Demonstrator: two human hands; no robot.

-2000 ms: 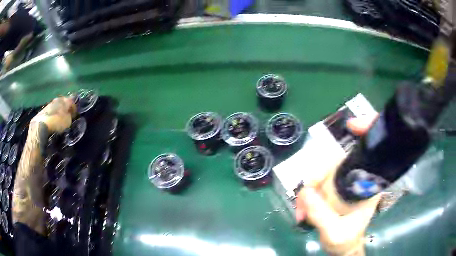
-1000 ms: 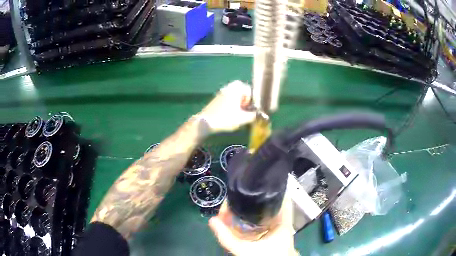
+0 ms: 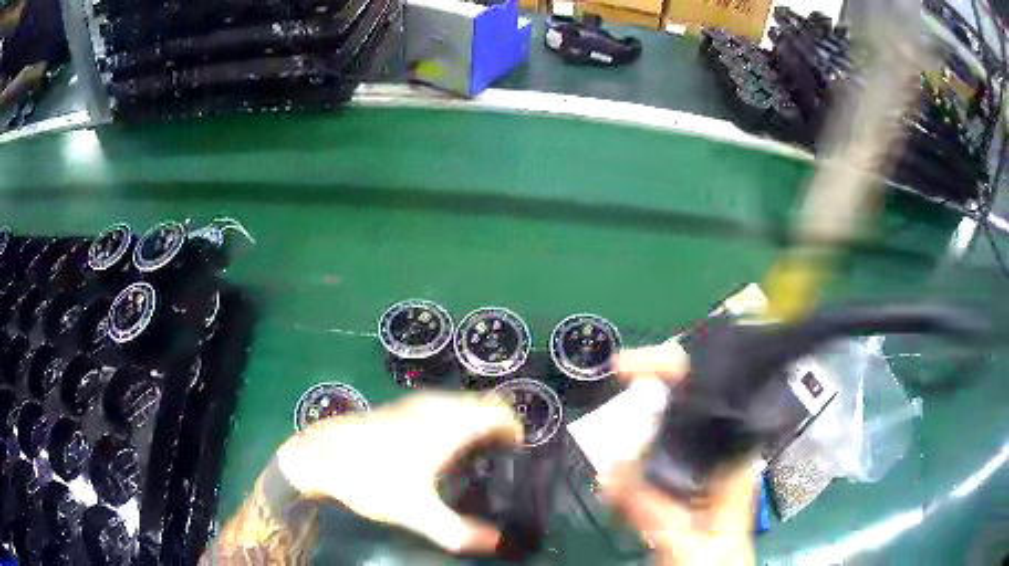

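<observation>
My left hand (image 3: 387, 464) is at the lower middle, its fingers around a black cylindrical unit (image 3: 503, 486), which is blurred and partly hidden by the hand. My right hand (image 3: 686, 503) grips the black electric screwdriver (image 3: 708, 409), tilted, over the screw feeder (image 3: 620, 431). The screwdriver's tip cannot be made out. Several cylindrical units with pale-ringed faces stand on the green bench, among them one at the back left (image 3: 416, 329), one in the middle (image 3: 492, 342) and one at the right (image 3: 585, 347).
A black blister tray (image 3: 100, 387) with units in its pockets lies at the left. A clear bag of screws (image 3: 802, 481) lies right of the feeder. A blurred hose (image 3: 857, 155) rises from the screwdriver. Stacked trays (image 3: 243, 55) and a grey-and-blue box (image 3: 470, 44) stand beyond the bench edge.
My left hand has come back from beyond the standing units to the near side and now holds a unit. My right hand has moved right with the screwdriver, which now tilts rightward.
</observation>
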